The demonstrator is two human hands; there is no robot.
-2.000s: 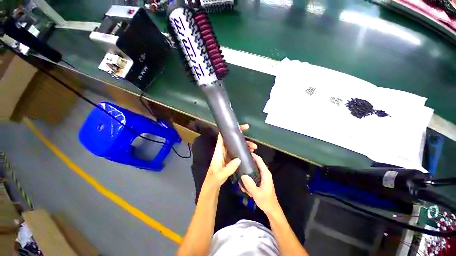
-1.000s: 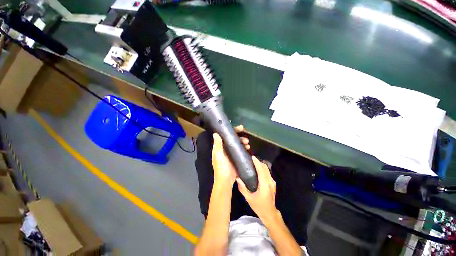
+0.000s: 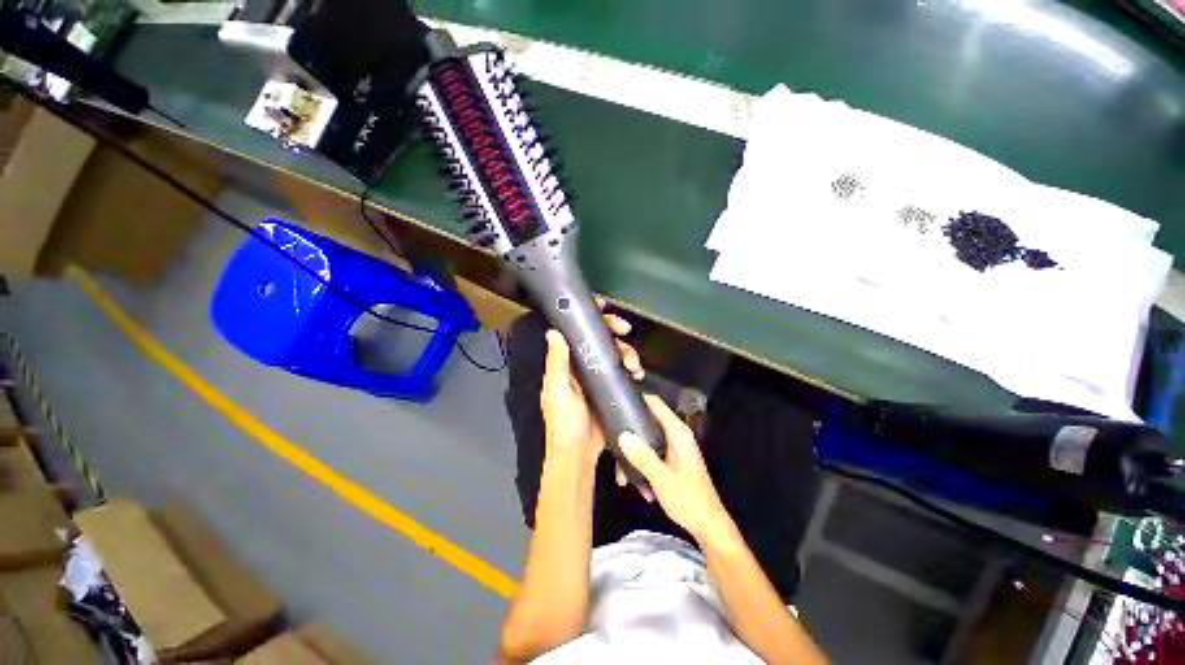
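Observation:
A hot-air brush (image 3: 572, 299) is held tilted, its bristled head up and to the left over the bench edge, its grey handle down toward my lap. The head is silver with dark bristles and a dark-red bristle strip facing up. My left hand (image 3: 576, 396) is closed around the left side of the handle, with fingertips showing on its far side. My right hand (image 3: 667, 461) grips the lower end of the handle, with the thumb on top. The handle's underside is hidden.
Small dark screws (image 3: 980, 240) lie in separate piles on a white sheet (image 3: 832, 273) to the right. A black electric screwdriver (image 3: 1001, 439) is at the right bench edge. A black bench machine (image 3: 357, 78) stands upper left. A blue stool (image 3: 280, 292) and cardboard boxes (image 3: 150, 572) are at left.
The brush has rolled in my hands, so the red bristle strip now faces up instead of the patterned silver face. Both hands stay on the handle. The view has shifted slightly.

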